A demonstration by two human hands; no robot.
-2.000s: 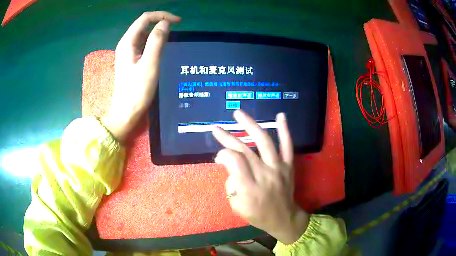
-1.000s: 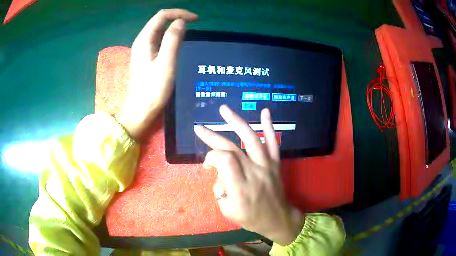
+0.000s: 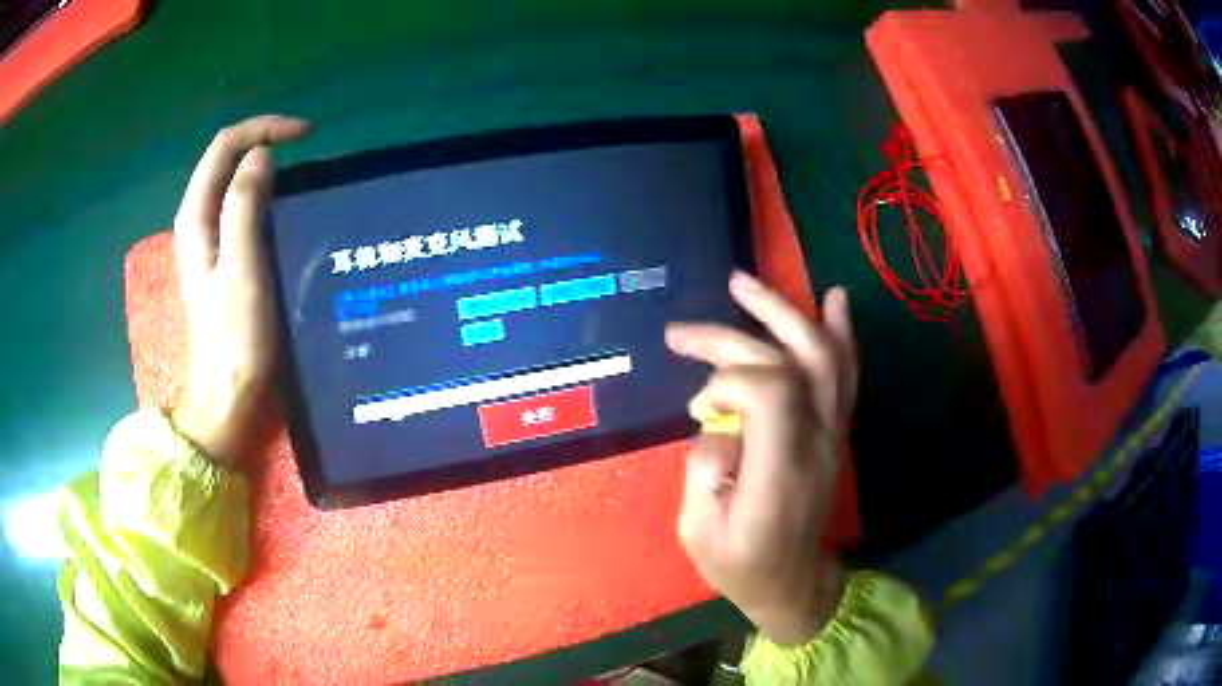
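A black tablet [image 3: 523, 322] lies on an orange-red foam tray [image 3: 456, 576], tilted in view with its right side higher. Its lit test screen shows a white Chinese heading, small blue buttons, a long white bar and a red button [image 3: 537, 417]. My left hand [image 3: 228, 282] rests along the tablet's left edge, with the thumb and fingers around the edge. My right hand [image 3: 777, 442] hovers over the tablet's right edge, fingers apart and holding nothing. A yellow finger cot [image 3: 718, 421] shows on one right finger.
A coiled red cable [image 3: 915, 235] lies on the green surface [image 3: 536, 60] to the right. Beyond it, another foam tray [image 3: 985, 349] holds a dark neighbouring tablet [image 3: 1076, 228]. Part of another orange-red foam piece [image 3: 60, 47] shows at the upper left.
The tablet and foam tray now appear further left and rotated in view. My right hand has moved off the middle of the screen to its right side, uncovering the red button.
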